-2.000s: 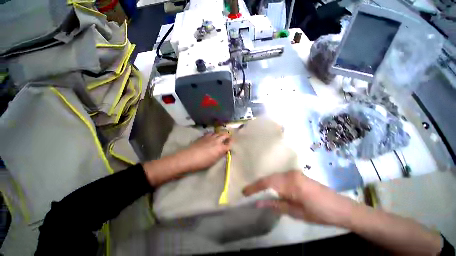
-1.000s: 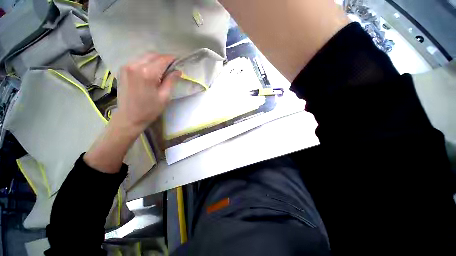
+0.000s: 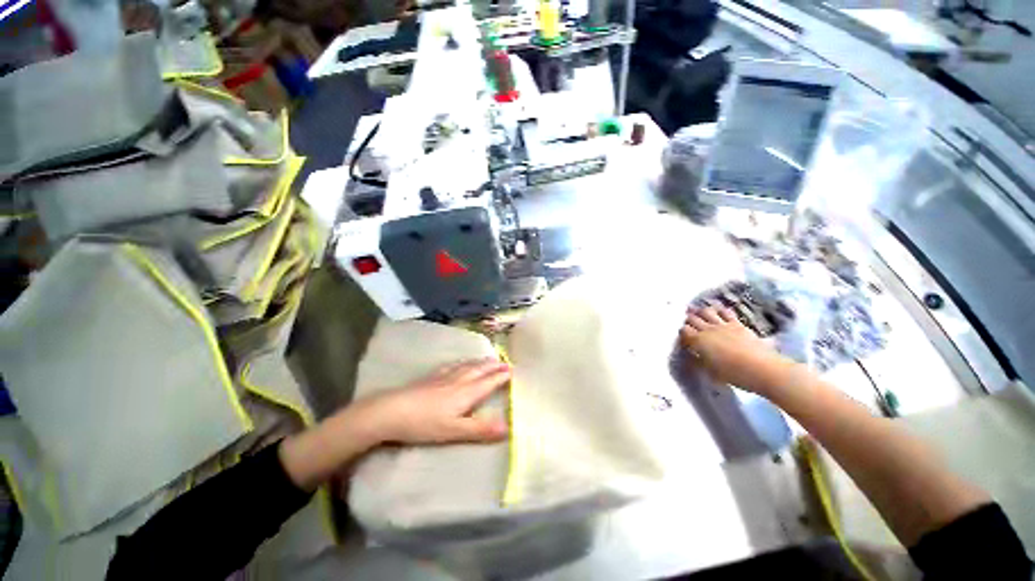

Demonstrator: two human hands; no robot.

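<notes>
A beige fabric cover [image 3: 568,397] with a yellow binding line lies on the white table, its far edge at the front of the sewing machine head [image 3: 440,263]. My left hand [image 3: 454,403] lies flat on the cover, left of the yellow line, with its fingertips touching it. My right hand [image 3: 724,346] is at the near left edge of the open plastic bag of small metal fittings [image 3: 758,309]. Its fingertips are at the dark fittings; whether they hold one cannot be told.
Beige fabric covers with yellow edging [image 3: 114,363] are heaped at the left. A touchscreen panel [image 3: 772,136] stands at the back right beside a greyish bag [image 3: 686,170]. More beige fabric [image 3: 908,454] lies at the right edge. Thread cones [image 3: 502,75] stand behind the machine.
The view has swung back up to the machine. The cover now lies flat at the machine head under my left hand, instead of being lifted. My right hand has moved to the fittings bag.
</notes>
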